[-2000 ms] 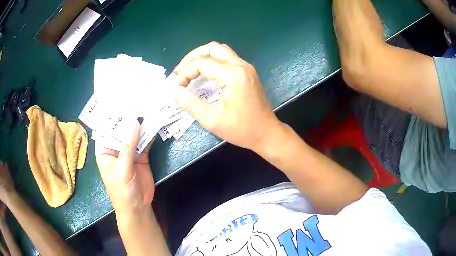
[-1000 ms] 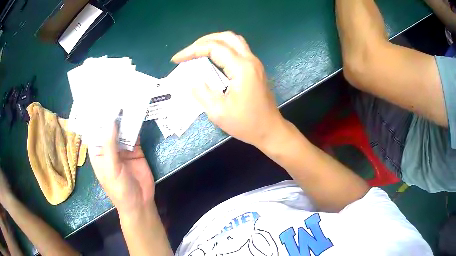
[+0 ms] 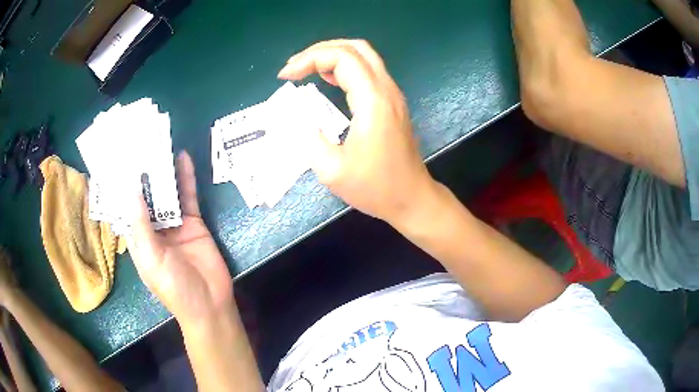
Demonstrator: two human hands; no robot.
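My left hand [image 3: 180,253] holds a fanned bunch of white leaflets [image 3: 126,153] with small black title bars, thumb on top, above the table left of centre. My right hand [image 3: 372,138] is at a loose pile of white leaflets [image 3: 264,145] near the table's front edge. Its fingers are curved and apart at the pile's right end, thumb on or beside the top leaflets. Whether it grips one cannot be told. One leaflet in the pile shows a black title bar. The pile's lower layers are hidden.
The green table [image 3: 460,69] has a pale edge. A yellow-orange cloth [image 3: 73,237] and black small parts [image 3: 27,157] lie left. An open black box [image 3: 138,53] with a white insert is at the upper left. A neighbour's arm [image 3: 556,92] and red stool [image 3: 552,218] are right; another arm is lower left.
My left hand and its leaflets have moved left, away from the pile. More leaflets show in the pile under my right hand, which has moved slightly up.
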